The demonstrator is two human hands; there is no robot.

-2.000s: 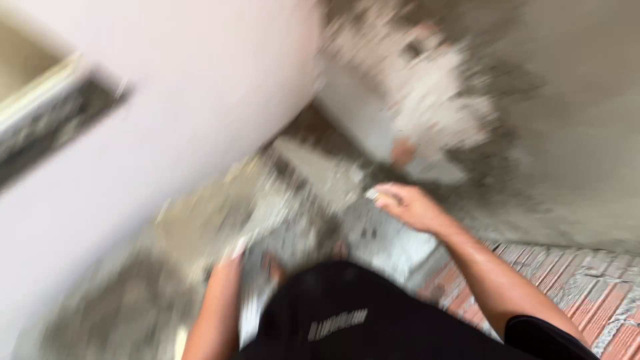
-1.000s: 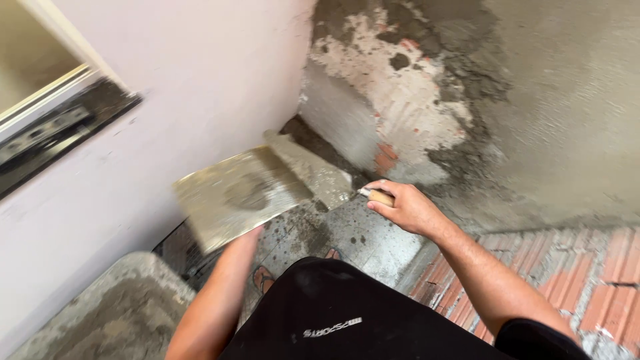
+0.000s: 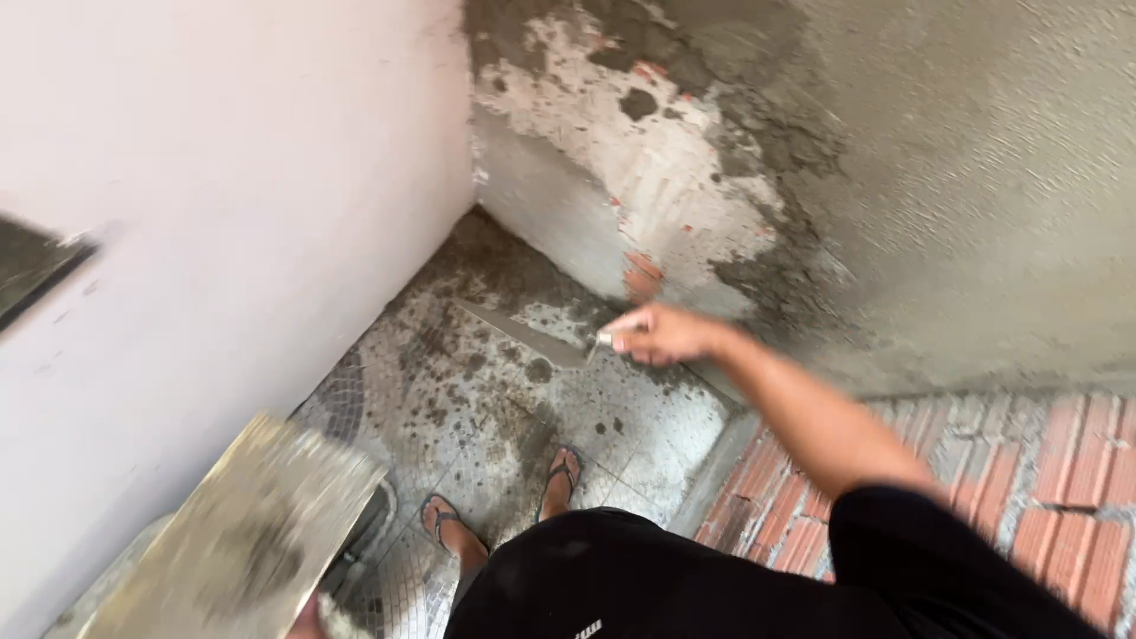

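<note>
My right hand [image 3: 661,334] grips the handle of a mason's trowel [image 3: 532,341], whose blade points left over the floor. Under the near edge of a mortar hawk [image 3: 240,532], a flat board smeared with mortar, part of my left hand [image 3: 308,619] shows at the bottom; its fingers are mostly hidden. The hawk is tilted and blurred. Beyond my right hand, the wall has a pale bare patch [image 3: 657,169] edged with rough wet mortar [image 3: 772,142].
A smooth pale wall [image 3: 222,160] stands on the left, with a dark ledge [image 3: 40,266]. Mortar spots cover the tiled floor [image 3: 479,399] around my sandalled feet. Hollow red bricks [image 3: 958,479] form a wall at the lower right. Behind the hawk, a container's rim [image 3: 115,568] partly shows.
The hawk has moved down and left, away from the trowel. One second ago the trowel blade was at the hawk's edge; now it is apart from it over the floor.
</note>
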